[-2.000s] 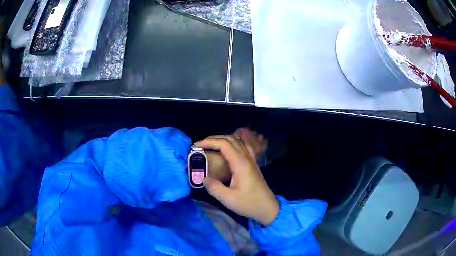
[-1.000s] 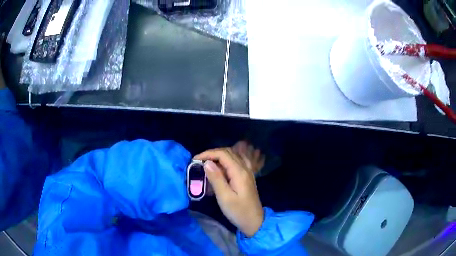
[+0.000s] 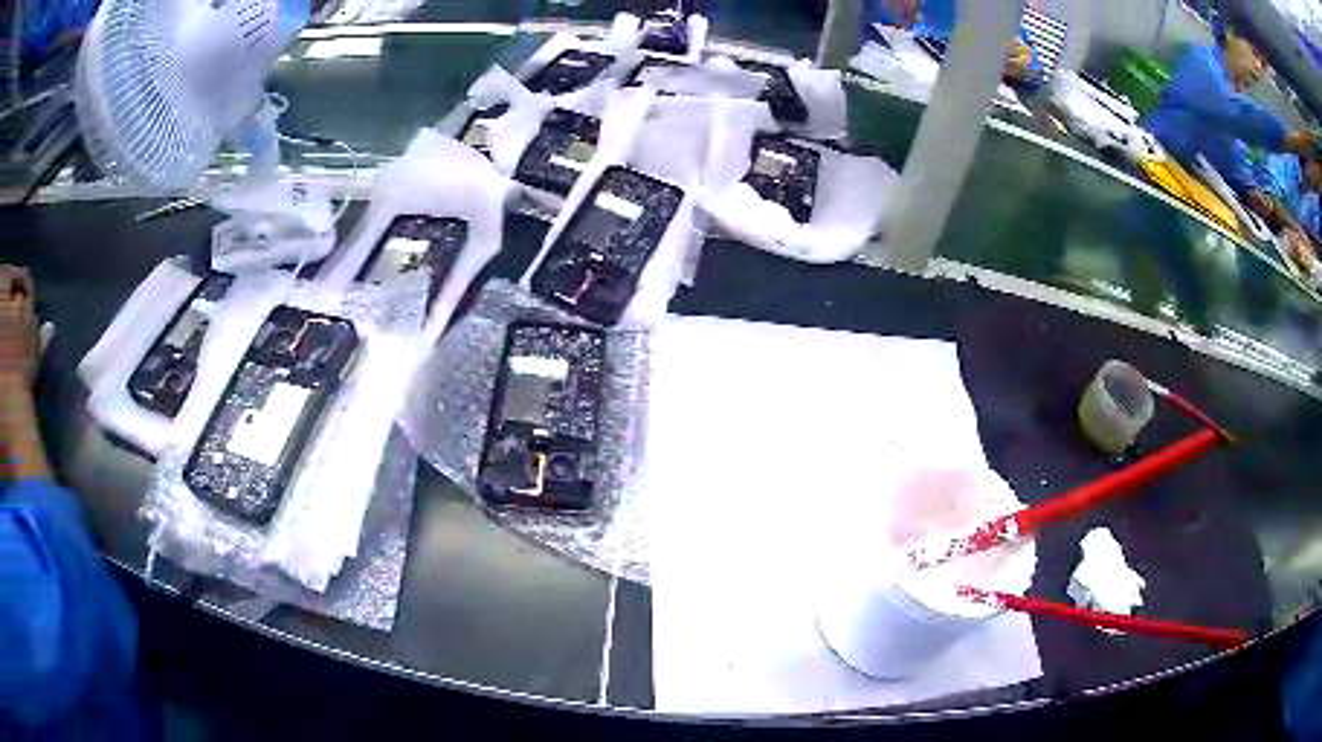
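Neither of my hands is in view. An opened phone half-assembly [image 3: 545,418] lies nearest in front of me on bubble wrap [image 3: 452,413], board up, with a silver shield area. To its left, another opened device [image 3: 273,413] with a whiter shield area lies on foam and bubble wrap. At the right, a white paste tub [image 3: 887,626] stands on a large paper sheet [image 3: 783,435]. A thick red rod [image 3: 1116,481] and a thin red-handled brush [image 3: 1145,623] rest in the tub, their tub ends caked white.
More opened devices [image 3: 609,239] in foam sleeves lie behind. A white fan [image 3: 160,87] stands back left. A small jar [image 3: 1116,406] and crumpled tissue [image 3: 1106,580] lie right. A green conveyor [image 3: 1044,218] and a pillar [image 3: 950,123] are beyond. Another person's arm [image 3: 21,384] is at left; people sit back right.
The view has tilted up from my lap to the bench. My hands and the smart band have left the picture; the devices, fan and conveyor now show.
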